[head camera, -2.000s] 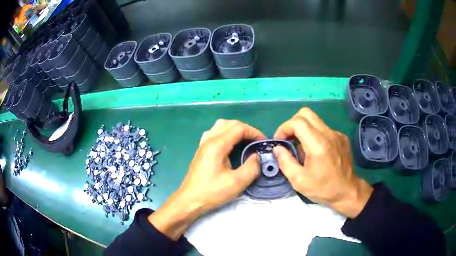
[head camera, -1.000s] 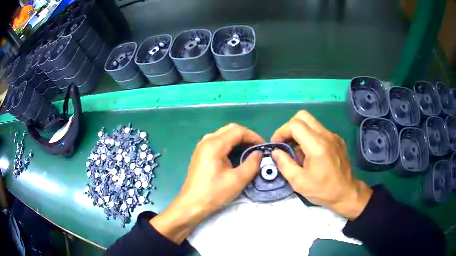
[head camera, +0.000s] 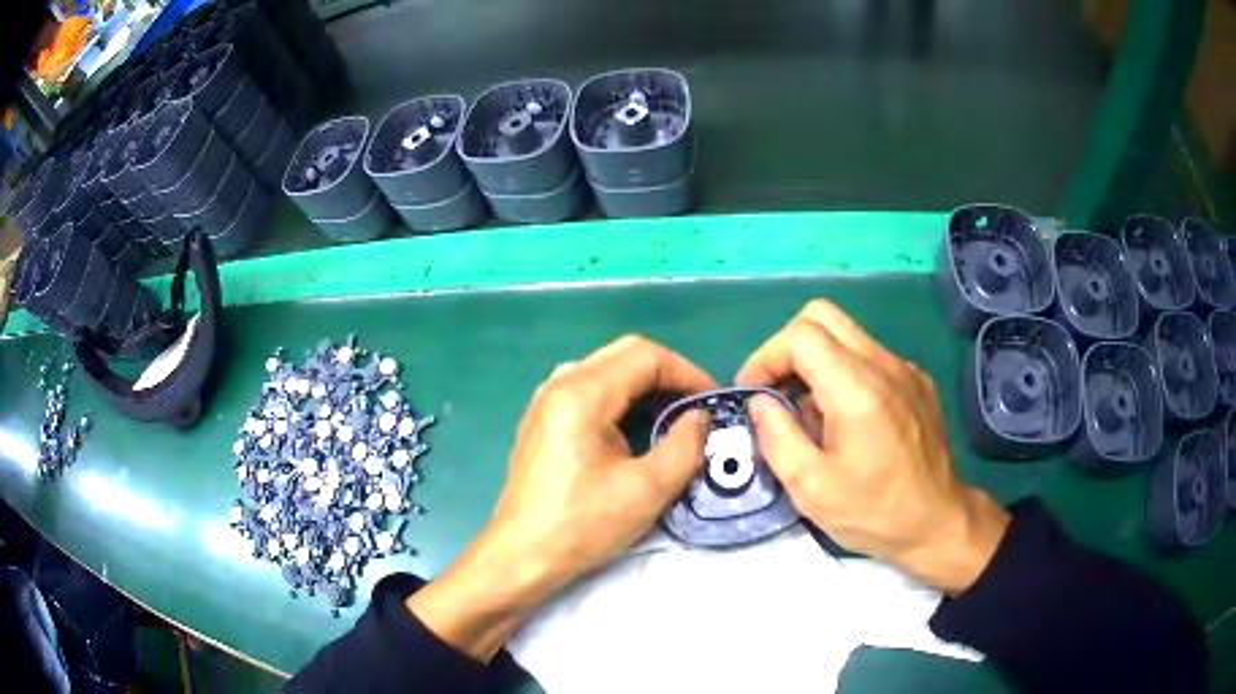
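A dark grey plastic housing (head camera: 732, 522) rests open side up on the far edge of a white cloth (head camera: 705, 617), its pale round centre post showing. My left hand (head camera: 583, 468) grips its left side, thumb inside the cup. My right hand (head camera: 868, 447) grips its right side, thumb also inside. Both thumbs press near the far inner wall, where small parts show between them. The fingers hide the far outer wall and any fitting under the thumbs. A pile of small grey-and-white fittings (head camera: 330, 468) lies left of my hands.
Stacked housings (head camera: 634, 143) stand in a row behind the raised green edge (head camera: 542, 251), with a larger mass (head camera: 170, 163) at far left. Separate open housings (head camera: 1026, 380) stand at right. A black handled part (head camera: 170, 386) and a smaller fitting scatter (head camera: 58, 427) lie at left.
The housing has shifted slightly toward me and its tilt has changed a little since the first frame. Both hands keep their hold, with the right thumb slightly moved.
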